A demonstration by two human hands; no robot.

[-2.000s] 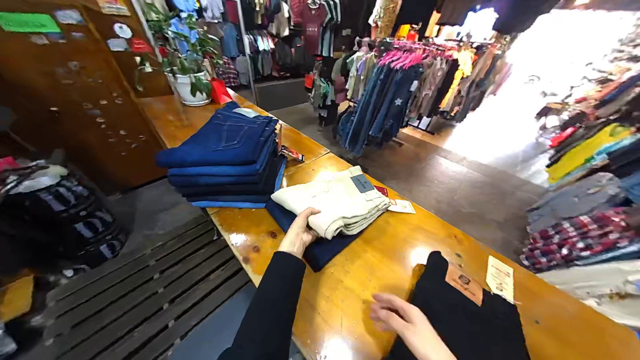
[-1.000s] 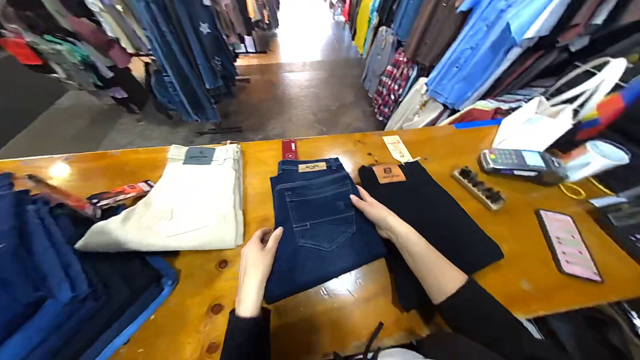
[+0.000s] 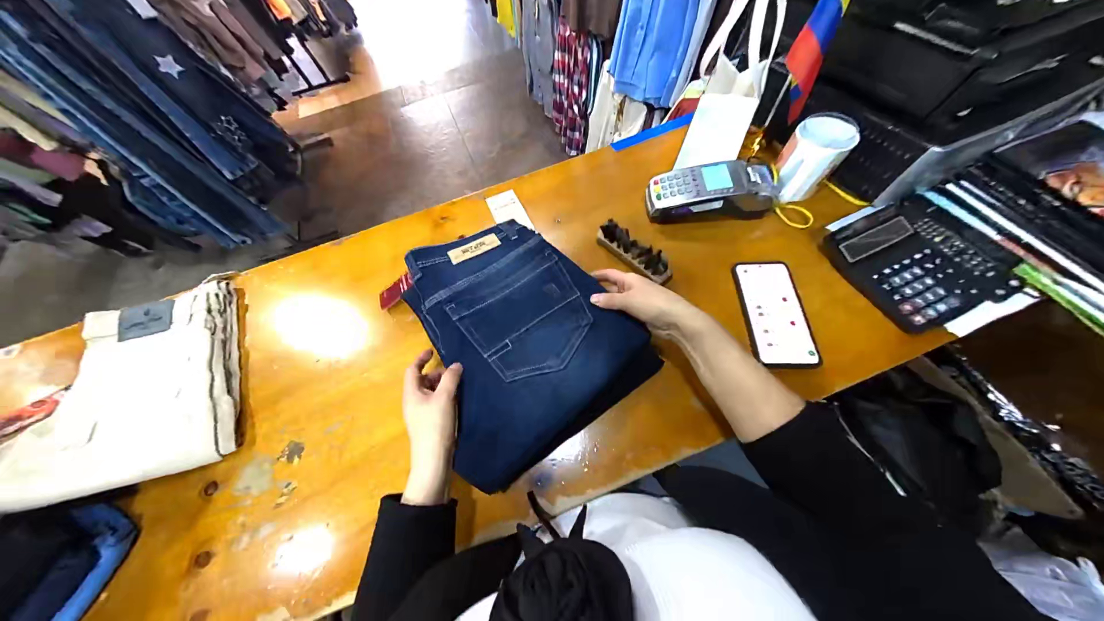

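A folded pair of dark blue jeans [image 3: 526,336] lies on the wooden counter [image 3: 336,405], back pocket up, with a light waistband patch and a red tag at its left. Black folded trousers show only as a dark edge under it. My left hand [image 3: 431,397] rests at the left edge of the jeans, thumb and fingers around that edge. At the right edge, my right hand [image 3: 638,300] touches the side of the fold, thumb on top. Folded cream trousers [image 3: 147,388] lie further left on the counter, apart from both hands.
Right of the jeans are a small wooden block with dark pieces [image 3: 635,250], a card terminal [image 3: 711,190], a smartphone [image 3: 776,315], a white cup [image 3: 819,151] and a desk calculator [image 3: 927,259]. Part of a stack of blue jeans [image 3: 86,561] is at lower left. Clothing racks stand beyond the counter.
The dark blue jeans have moved right onto the black trousers, which lay beside them one second ago. Both hands have gone along with them. The view has swung right.
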